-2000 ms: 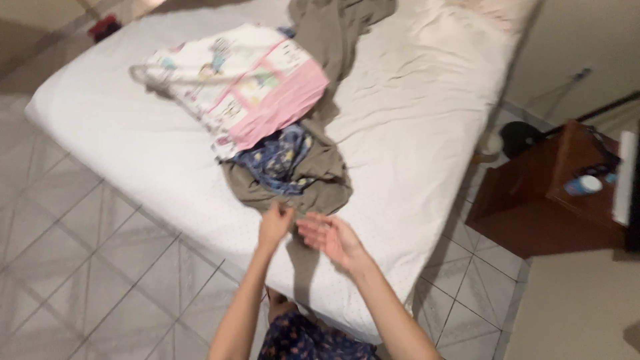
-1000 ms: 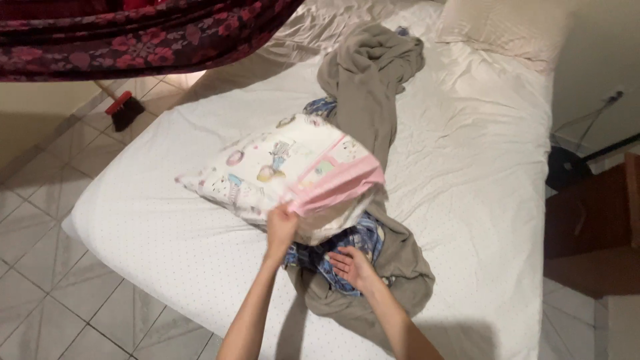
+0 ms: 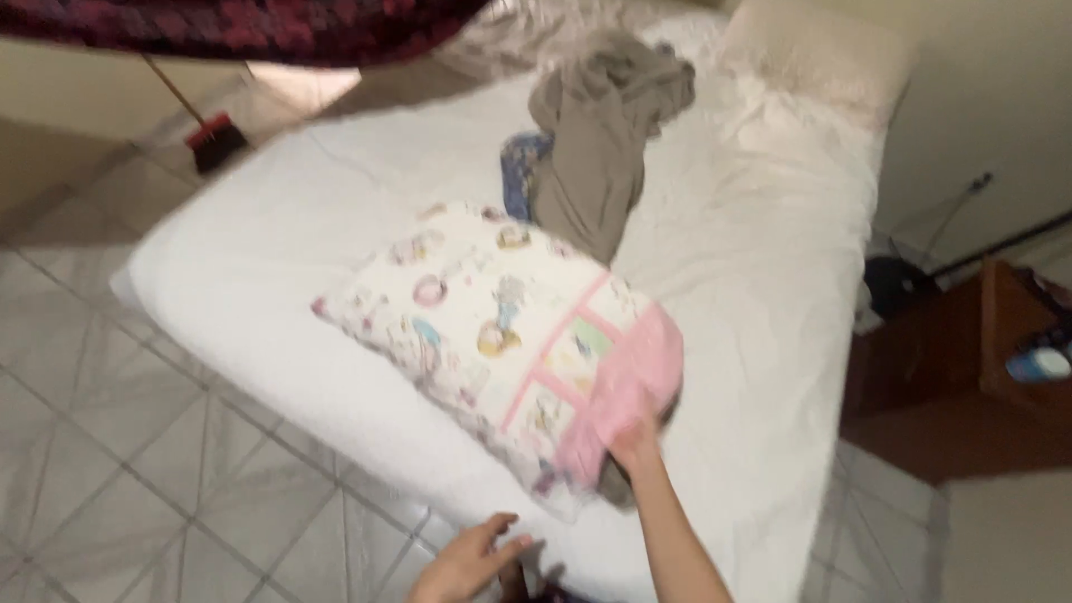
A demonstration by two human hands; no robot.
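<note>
A pillow in a white printed pillowcase with a pink end [image 3: 494, 318] lies on the white-sheeted bed [image 3: 737, 335]. My right hand [image 3: 634, 442] is at its pink end, with the fingers partly hidden by the fabric. Below the pillow, near the bed's edge, my left hand [image 3: 477, 557] is held apart from it, fingers spread and holding nothing. A crumpled grey-brown cloth [image 3: 590, 159] stretches away behind the pillow, and blue patterned fabric [image 3: 521, 172] shows at its left side.
A dark red floral cloth [image 3: 251, 29] hangs across the upper left. Beyond the bed stands a red-headed broom [image 3: 215, 144] on the tiled floor [image 3: 109, 410]. Another pillow [image 3: 821, 63] lies at the upper right. Brown wooden furniture [image 3: 921, 377] stands right of the bed.
The printed pillow covers the near part of the cloth, which showed below it before. My left hand has left the pillow's pink end; my right hand is now there.
</note>
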